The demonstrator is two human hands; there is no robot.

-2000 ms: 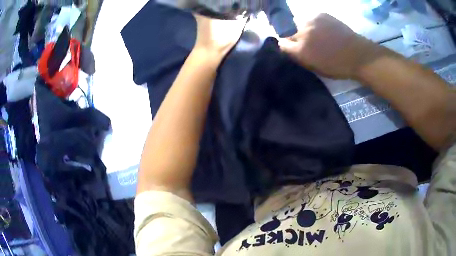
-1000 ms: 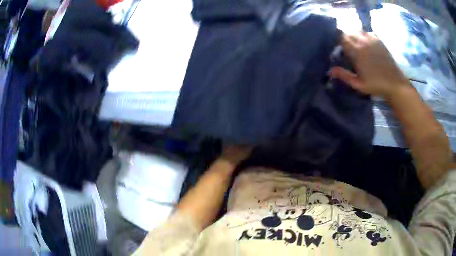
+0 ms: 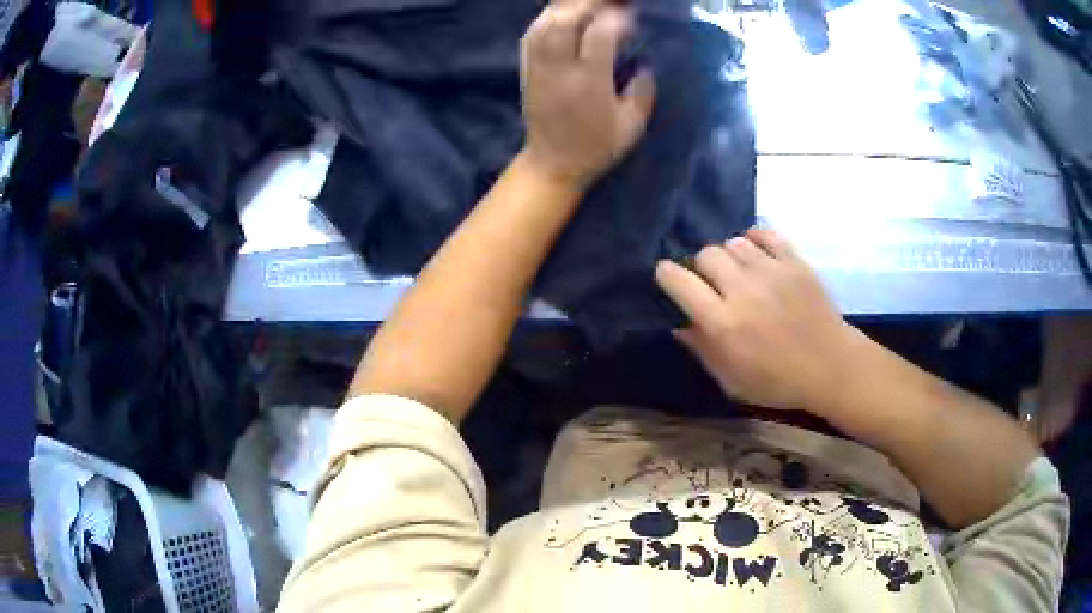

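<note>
The black cloth garment [image 3: 467,120] lies over the middle and left of the white table [image 3: 838,198] and hangs over its front edge towards my lap. My left hand [image 3: 584,90] is at top centre with curled fingers, gripping a fold of the cloth. My right hand [image 3: 760,317] is lower and to the right, at the table's front edge, with its fingers bent over the cloth's edge and its thumb hidden. The presser foot and needle cannot be made out.
A black heap [image 3: 150,275] with a small grey mark hangs off the table's left side. A white perforated basket [image 3: 204,527] with dark and white cloth stands lower left. A ruler scale [image 3: 946,255] runs along the front edge. Pale blue scraps [image 3: 958,60] and a white patch [image 3: 1000,180] lie right.
The garment has moved from the needle area and lap to the left across the table. My left hand has risen from the lap onto the cloth; my right hand has come down to the front edge.
</note>
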